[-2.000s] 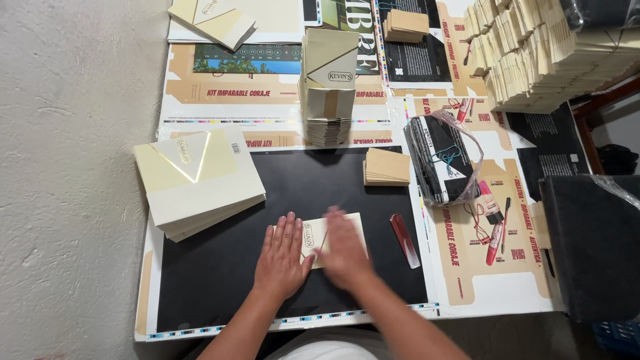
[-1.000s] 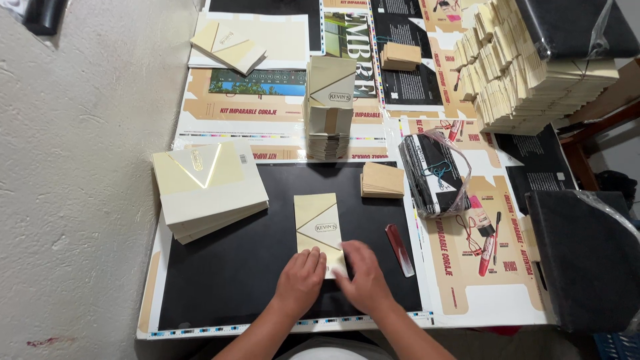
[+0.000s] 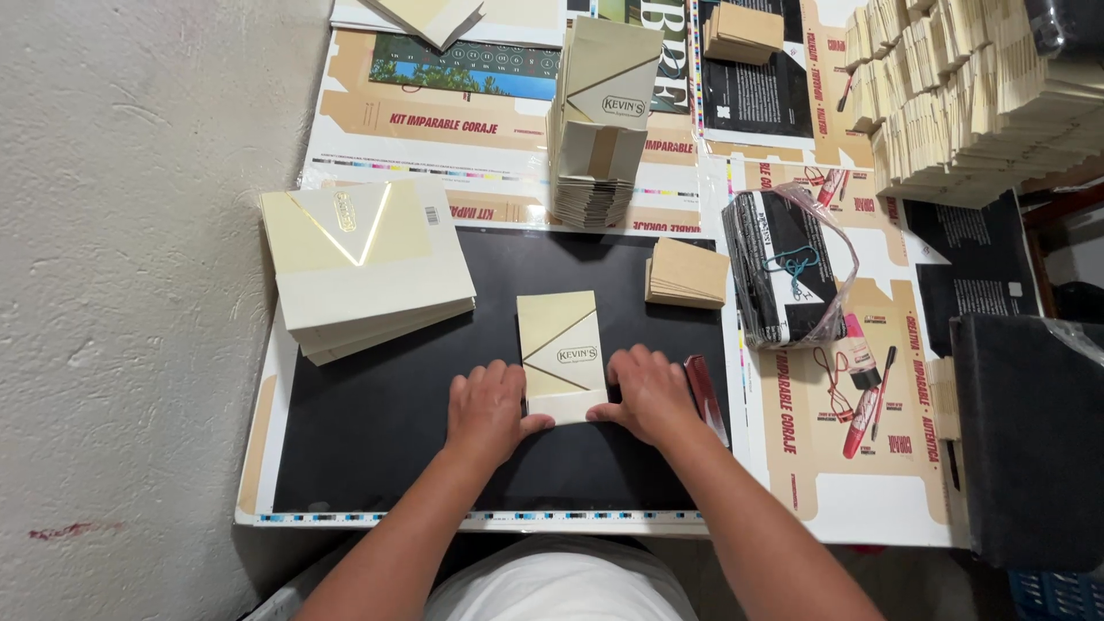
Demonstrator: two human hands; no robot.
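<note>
A cream folded paper sleeve [image 3: 559,345] with gold lines and a printed brand mark lies upright on the black sheet [image 3: 388,414]. My left hand [image 3: 496,405] touches its lower left edge, thumb near the bottom corner. At the lower right edge is my right hand [image 3: 647,392], its thumb against the sleeve. Neither hand lifts it. Just right of my right hand lies a dark red, glossy flat tool [image 3: 707,398]. Beyond the sleeve stands a tall stack of similar sleeves [image 3: 608,95]. To the left is a pile of larger cream folded pieces [image 3: 371,276].
Small tan cards [image 3: 688,272] are stacked at the black sheet's right corner, with another tan stack [image 3: 746,30] farther back. A plastic-wrapped black bundle [image 3: 789,267] sits on the right. Many cream pieces [image 3: 975,112] are piled back right, above a black box [image 3: 1026,440]. A wall borders the left.
My hands have moved apart to either side of the sleeve. Two seconds ago the sleeve lay sideways beneath them; one second ago it was upright with both hands at its lower end.
</note>
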